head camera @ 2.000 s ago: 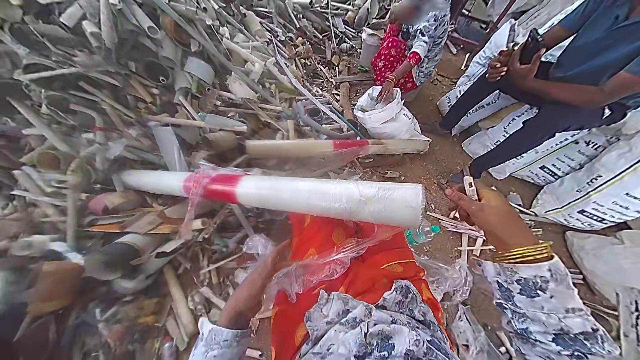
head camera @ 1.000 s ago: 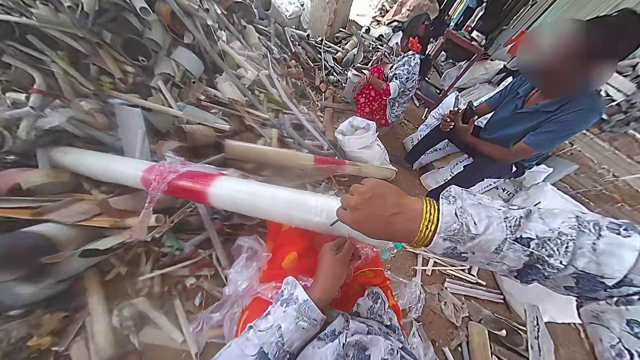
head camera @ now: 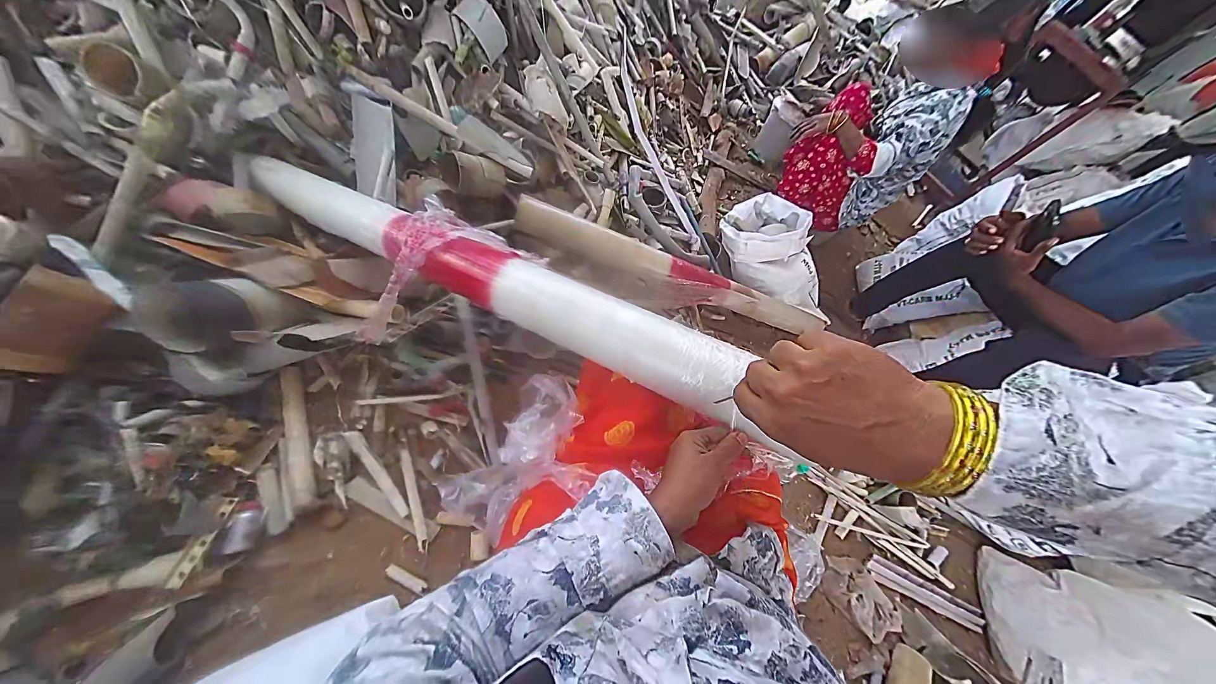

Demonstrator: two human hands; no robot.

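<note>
A long white pipe [head camera: 608,337] with a red band, wrapped in clear film, lies diagonally across my lap and the scrap. My right hand [head camera: 836,404], with yellow bangles, is closed against its near end; a thin dark tip shows at the fingers, while the rest of the small hand tool is hidden in the fist. Below the pipe, my left hand [head camera: 698,475] pinches the edge of the clear plastic film at its underside. Loose film [head camera: 408,252] hangs at the red band, and more plastic film [head camera: 532,427] bunches by the orange cloth [head camera: 617,418].
Heaped pipe scrap [head camera: 285,95] spreads behind and left. Beyond the wrapped pipe lies a tan pipe [head camera: 608,247] with a red band. A white sack [head camera: 771,247] of pieces stands near a seated person [head camera: 893,142]. Another person [head camera: 1092,275] sits at right holding a phone. Thin strips [head camera: 883,532] litter the ground.
Two seconds ago my right hand held a small pale-handled tool away from the pipe, at right; it has moved onto the pipe's near end. My left hand has come up beside it.
</note>
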